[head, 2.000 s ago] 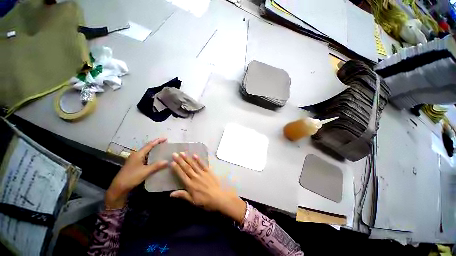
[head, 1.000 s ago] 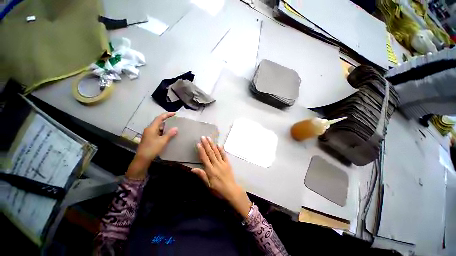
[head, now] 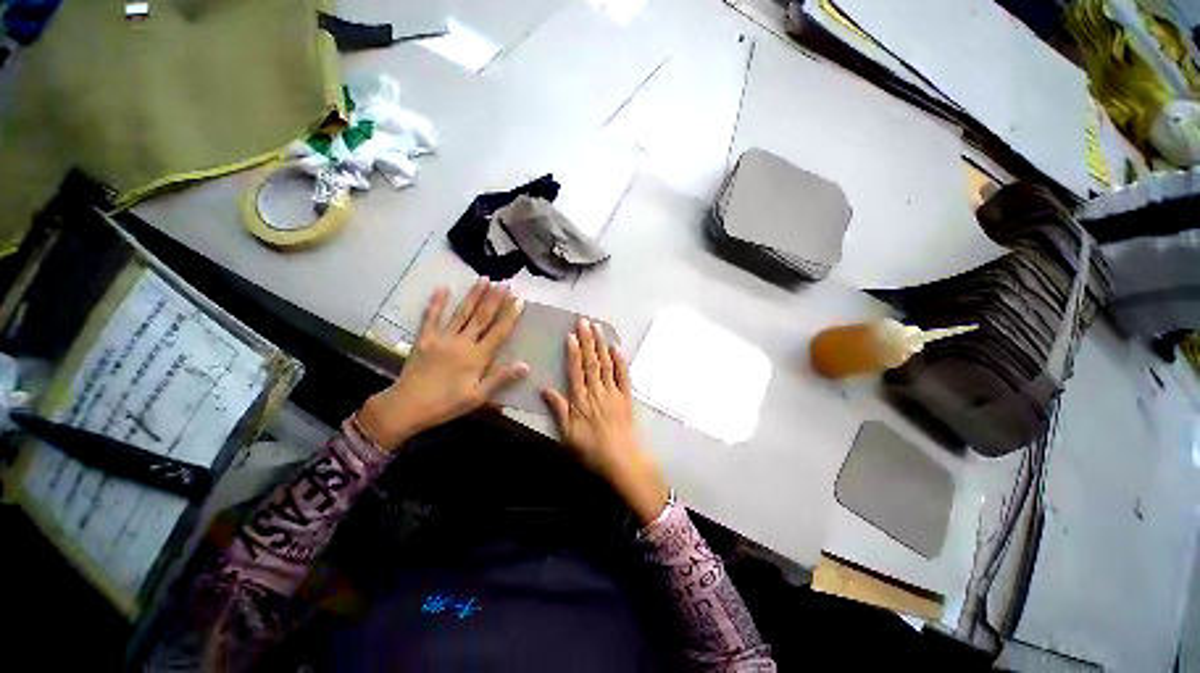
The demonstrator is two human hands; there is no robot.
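Note:
A grey panel [head: 542, 345] lies flat at the bench's front edge under both hands. My left hand [head: 450, 366] rests flat on its left part, fingers apart. My right hand [head: 599, 405] rests flat on its right part, fingers pointing away from me. Whether anything lies under the panel is hidden. A white stiffener piece [head: 701, 373] lies just right of it. A glue bottle [head: 862, 350] lies on its side further right, nozzle pointing right. Another grey panel [head: 896, 488] lies at the front right.
A stack of grey panels [head: 786, 214] stands behind the white piece. A strapped bundle [head: 990, 335] leans at the right. Black and grey scraps [head: 537, 237], a tape roll [head: 295, 208] and white crumpled plastic [head: 382, 137] lie at left.
The view has shifted, so the bench things appear further right. My left hand has moved from the panel's left edge to lie flat on it. My right hand stays on the panel's right part.

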